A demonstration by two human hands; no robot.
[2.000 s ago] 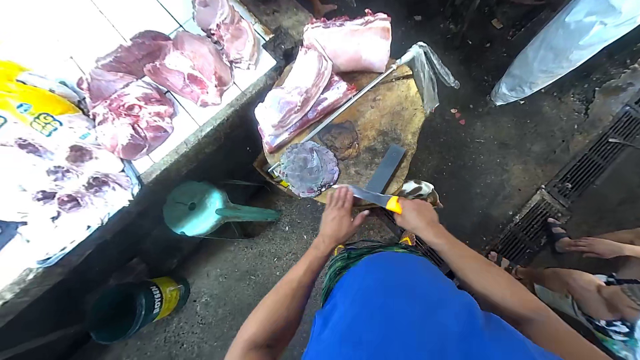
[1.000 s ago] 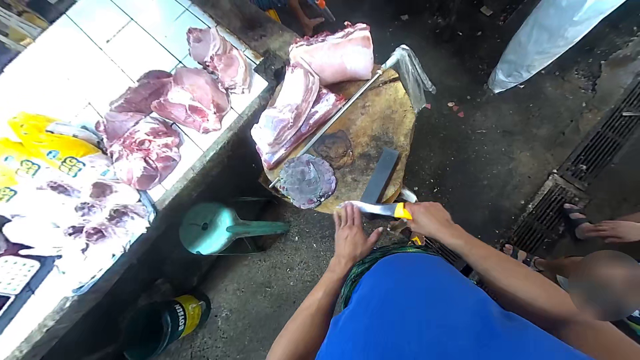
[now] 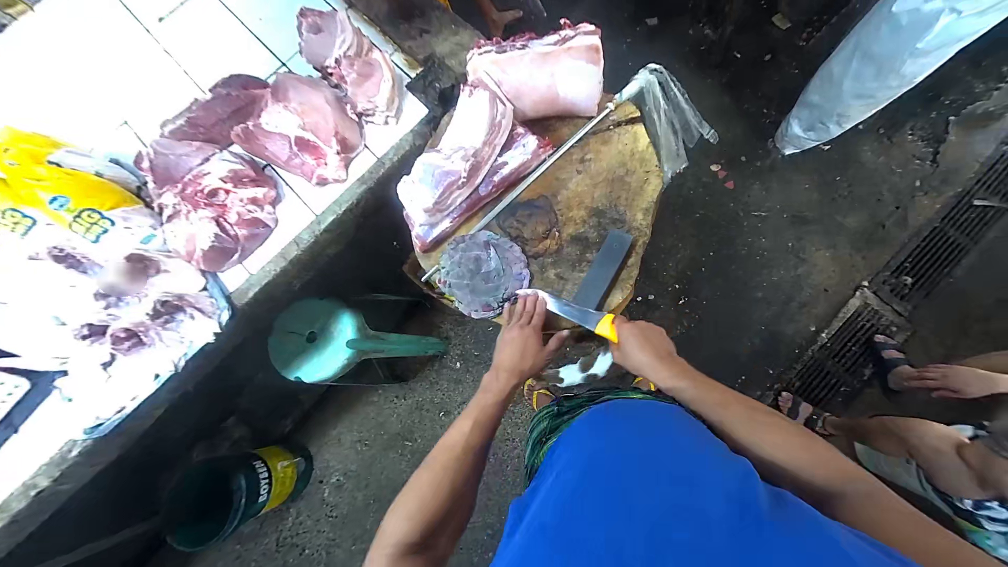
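Note:
My right hand (image 3: 644, 349) grips the yellow handle of a knife (image 3: 571, 309), whose blade points left across the near edge of a round wooden chopping block (image 3: 583, 181). The fingertips of my left hand (image 3: 522, 335) are at the blade's tip, with the thumb apart; whether they press on it cannot be told. Just under the blade's far side lies a grey sharpening stone (image 3: 603, 270). Left of it is a round, scalloped plastic-looking item (image 3: 483, 273). A thin metal rod (image 3: 529, 183) with a clear plastic bag (image 3: 673, 118) at its far end crosses the block beside slabs of raw meat (image 3: 461, 157).
A tiled counter (image 3: 264, 35) with more raw meat (image 3: 303, 130) runs along the left. Below it stand a green plastic stool (image 3: 315, 340) and a dark bucket (image 3: 236, 492). A white sack (image 3: 882, 75) is at upper right, a floor drain grate (image 3: 839, 354) at right, beside a seated person's legs.
The blade's tip and my left fingertips stay close together at the block's near edge throughout. No other plain change on the block.

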